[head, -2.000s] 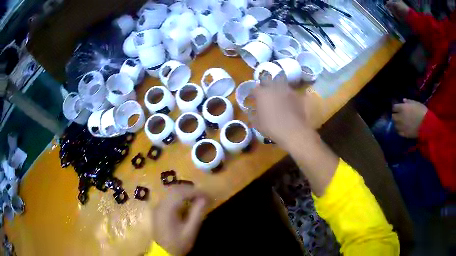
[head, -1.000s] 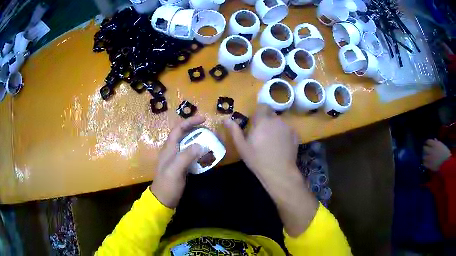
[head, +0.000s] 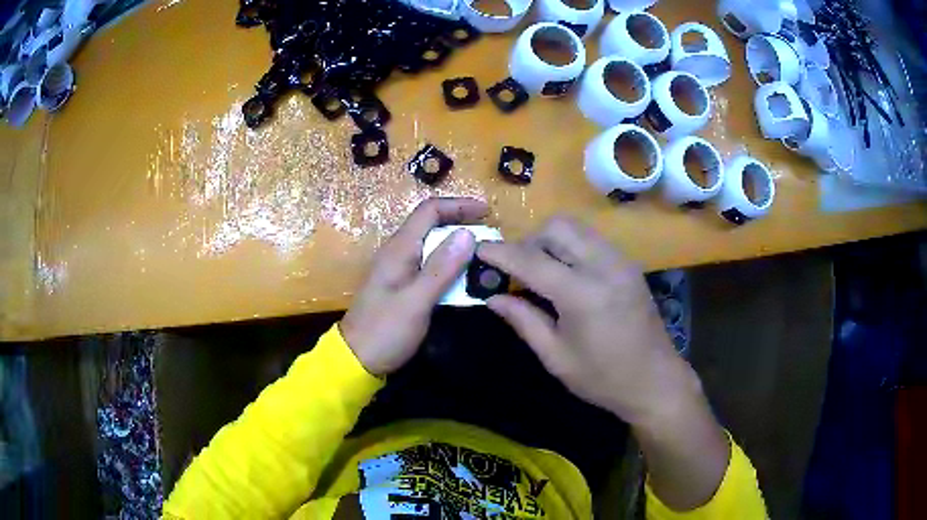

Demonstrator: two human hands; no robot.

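Observation:
My left hand (head: 407, 279) holds a white plastic housing (head: 443, 242) just in front of the table's near edge, thumb on its top. My right hand (head: 584, 305) holds a black square frame (head: 488, 277) between thumb and fingers against the housing's right side. The frame's round hole faces up. Whether it is seated in the cut-out cannot be told. The rest of the housing is hidden by my fingers. Loose black square frames (head: 516, 165) lie beyond my hands, one more (head: 431, 164) to their left.
A pile of black frames (head: 335, 46) lies at the back. White housings with black pieces (head: 623, 163) stand in rows at the right, round openings up. More white housings (head: 781, 110) and thin black strands (head: 849, 61) lie farther right. The orange-yellow table (head: 122, 244) has a curved near edge.
My right hand has picked up a black frame and brought it to the housing in my left hand. The housing has been turned. The view has shifted, so the table's things sit higher and farther right.

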